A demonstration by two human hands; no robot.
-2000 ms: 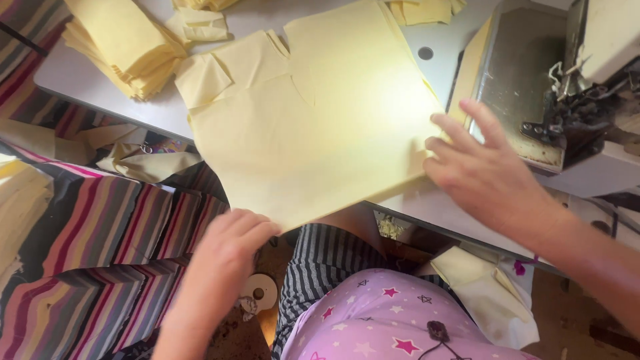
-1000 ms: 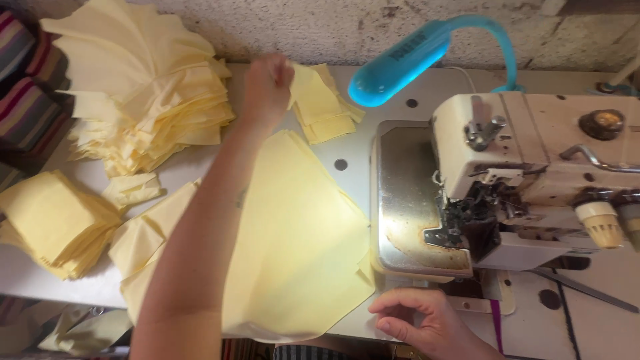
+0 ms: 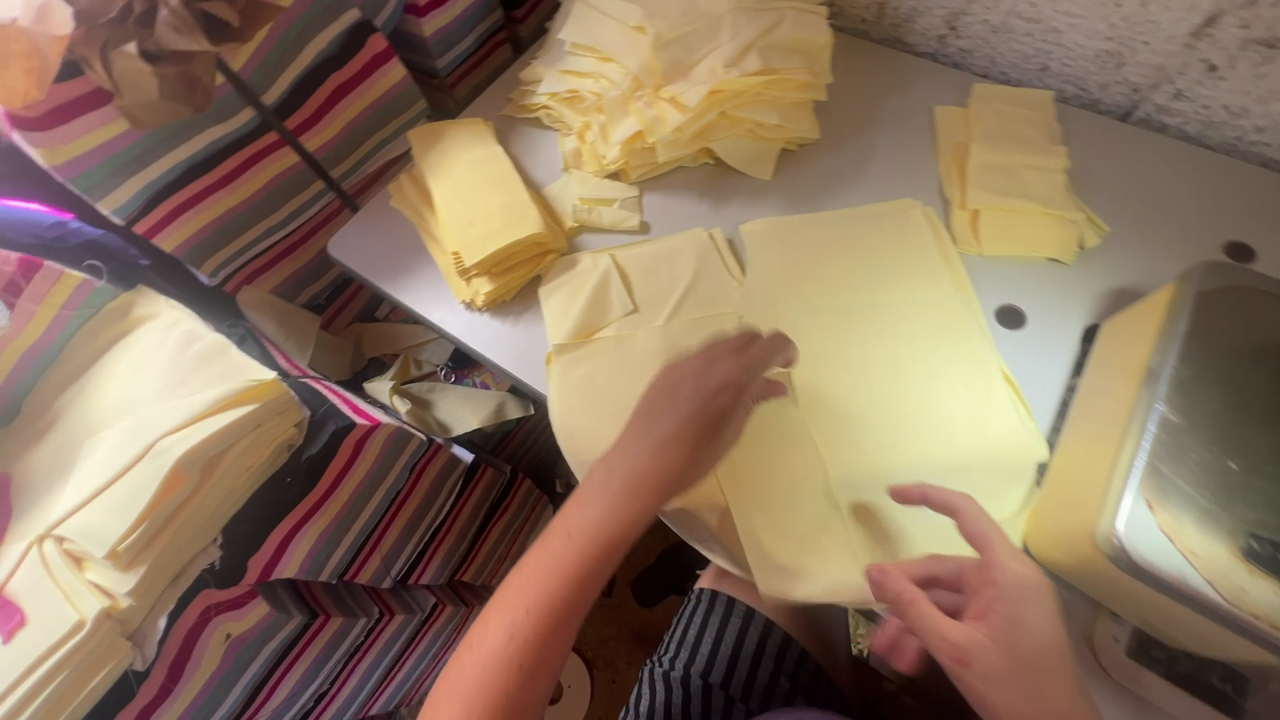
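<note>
A large piece of pale yellow fabric (image 3: 880, 340) lies over the table's front edge. Across it lies a smaller yellow fabric strip (image 3: 790, 490). My left hand (image 3: 720, 400), blurred, is at the strip's upper end, its fingertips bent together; whether they pinch the cloth cannot be told. By the strip's lower right corner is my right hand (image 3: 960, 590), fingers spread, thumb close to the cloth's edge. More creased yellow fabric (image 3: 640, 290) sits under and left of my left hand. A small pile of yellow strips (image 3: 1015, 175) rests at the back right.
A sewing machine's metal plate (image 3: 1210, 430) stands at the right. Behind are a large heap of yellow pieces (image 3: 690, 80) and a folded yellow stack (image 3: 485, 205). Striped cloth (image 3: 330, 520) and a cream fabric pile (image 3: 120, 470) lie at the left. A rough wall (image 3: 1150, 70) runs behind the table.
My left hand was at the small strip pile at the back and is now over the large fabric, where a strip lies. The view has swung left and down.
</note>
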